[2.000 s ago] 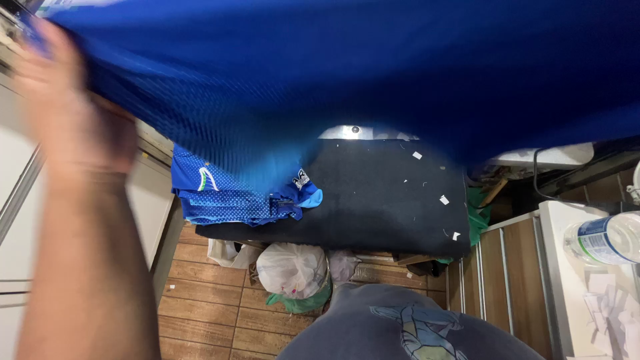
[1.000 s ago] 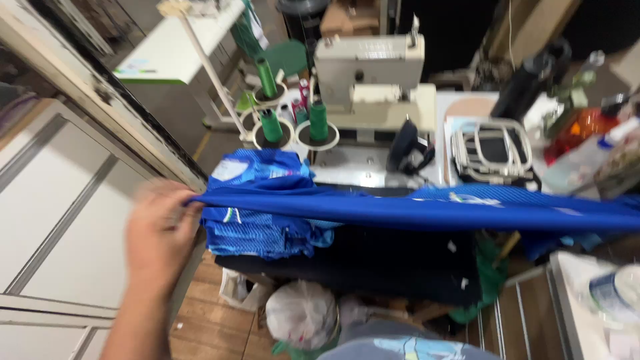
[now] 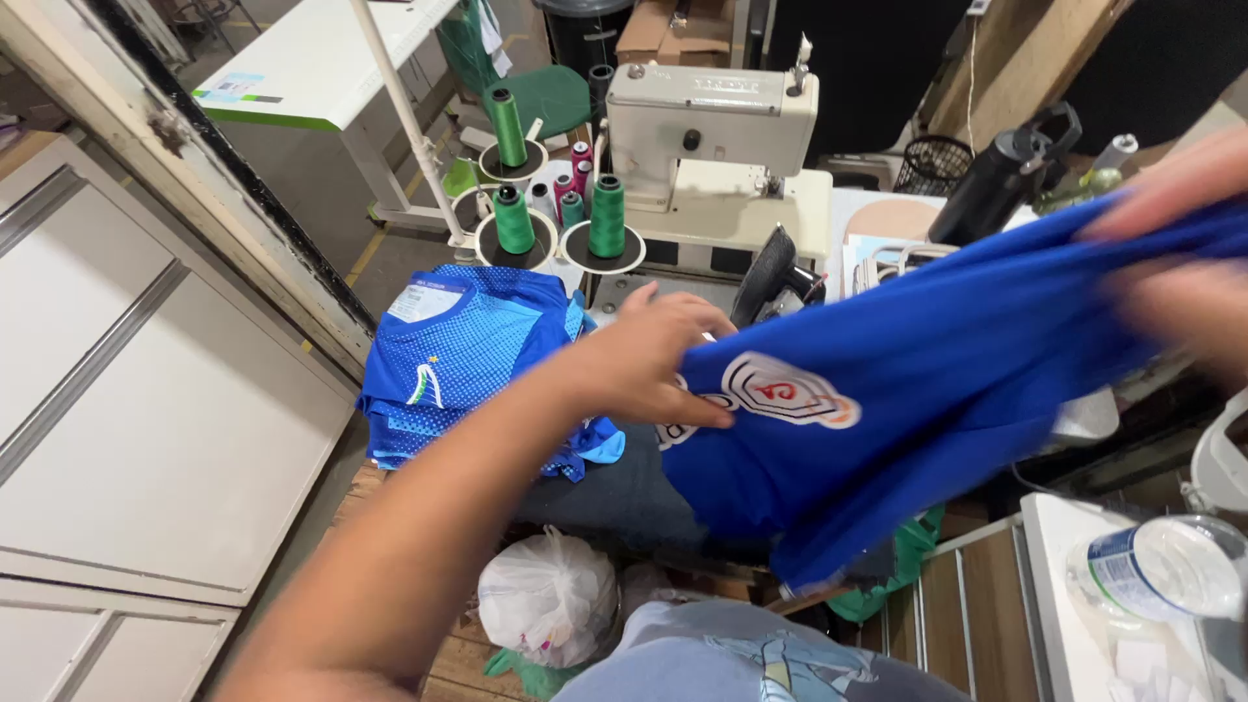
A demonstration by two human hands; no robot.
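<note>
A blue jersey (image 3: 916, 361) with white printed patches stretches over a black padded surface (image 3: 614, 497). My left hand (image 3: 648, 361) grips its left end, thumb on the cloth near a patch. At the right edge my right hand (image 3: 1180, 253), blurred, holds the bunched other end; part of it is out of frame. Left of the garment lies a stack of folded blue patterned jerseys (image 3: 458, 361), the top one with its collar toward the machine. A black-handled iron (image 3: 775, 278) stands just beyond my left hand.
Beyond the pad stands a cream sewing machine (image 3: 712, 127), with green thread cones (image 3: 606, 219) on its left. A black bottle (image 3: 1004, 175) is at the back right, a clear plastic container (image 3: 1160, 565) at the lower right. White cabinets (image 3: 166, 370) line the left; a filled plastic bag (image 3: 551, 595) hangs below.
The blue jersey, stretched sideways across the view a second ago, now slants up to the right. My left hand has moved right, from beyond the stack's left side, and my right hand has come into view.
</note>
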